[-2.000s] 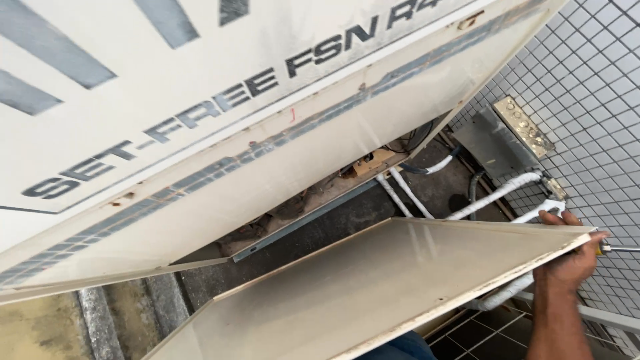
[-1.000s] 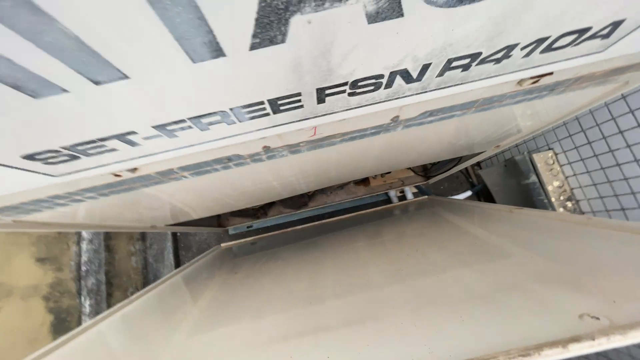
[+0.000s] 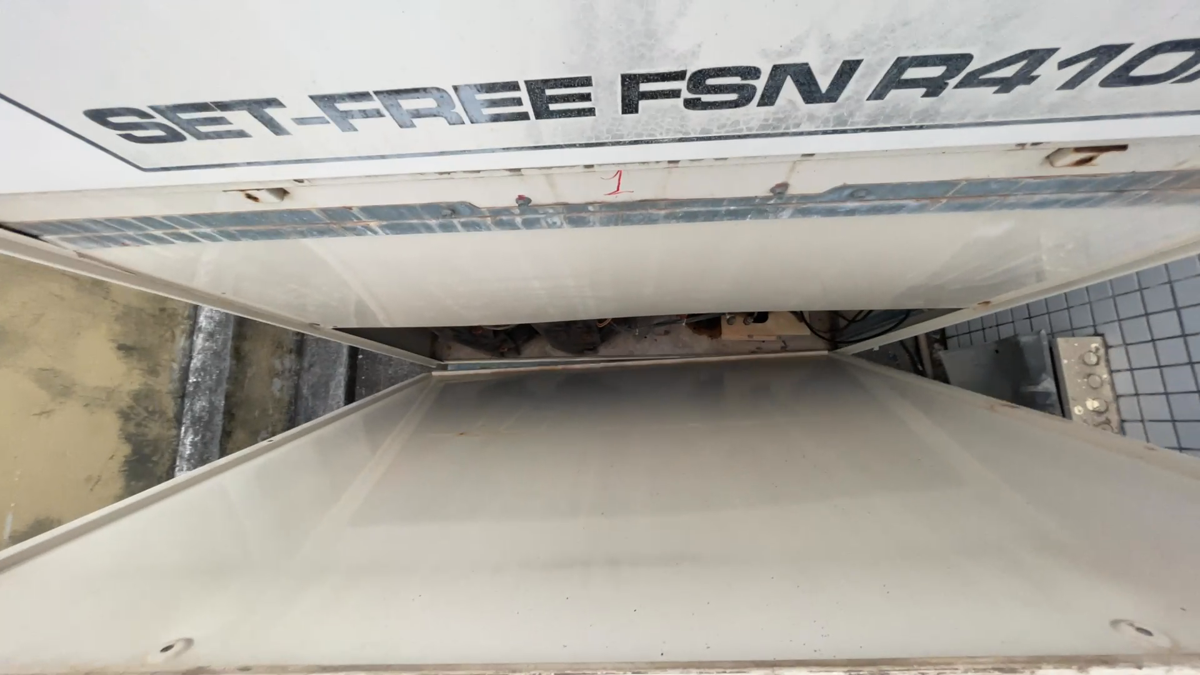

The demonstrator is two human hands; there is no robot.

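Neither of my hands shows in the head view now. A large cream sheet-metal panel (image 3: 637, 506) fills the lower half, with its inner face toward me and a screw hole near each lower corner. Its far edge lies close along the bottom of an outdoor air-conditioning unit's cabinet (image 3: 581, 272). The cabinet's upper front panel (image 3: 469, 56) bears printed lettering. Between cabinet and loose panel, a narrow opening shows the unit's base (image 3: 619, 342), with dark parts and a black cable (image 3: 848, 330) at its right end.
At right, a grey metal box (image 3: 1003, 370) with a bolted plate (image 3: 1089, 380) stands against a grey tiled surface (image 3: 1162, 352). Stained yellowish concrete (image 3: 84, 375) and a grey concrete ledge (image 3: 204, 384) lie at left. Rusty metal tabs (image 3: 1086, 156) stick out from the cabinet.
The loose panel has swung from a slant to lie squarely along the cabinet's base. A hand that gripped its right corner two seconds ago is out of sight. The view has turned and shifted.
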